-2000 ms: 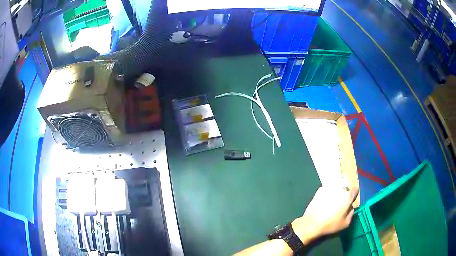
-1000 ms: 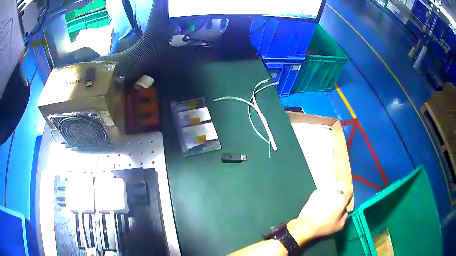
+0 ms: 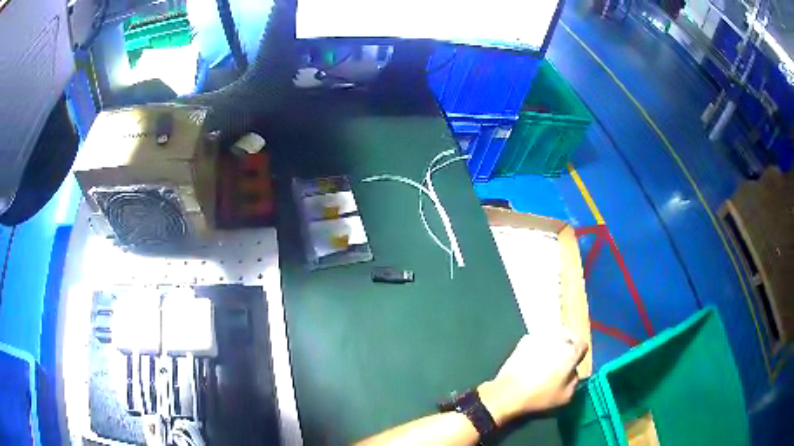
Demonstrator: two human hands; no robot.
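Observation:
My right hand (image 3: 538, 373), with a dark watch on the wrist, rests at the near edge of the open tan carton (image 3: 575, 287) at the bench's right side. Its fingers are curled over the edge; glare hides whether they grip it. My left hand is out of the picture. Two white power adapters (image 3: 188, 326) sit side by side in the dark holding fixture (image 3: 239, 383) at lower left, overexposed. Their white cables (image 3: 161, 392) trail towards the lower edge of the picture.
On the green mat (image 3: 374, 348) lie a black USB drive (image 3: 393, 276), a clear sample case (image 3: 332, 222) and thin white tubing (image 3: 441, 218). The fan box (image 3: 144, 170) and reddish block (image 3: 246, 187) stand behind the fixture. A green crate (image 3: 675, 383) adjoins the carton. The monitor (image 3: 427, 19) is behind.
The bench items have shifted left and slightly down in view as the camera turned. More cable shows below the adapters. My right hand stays at the carton's edge.

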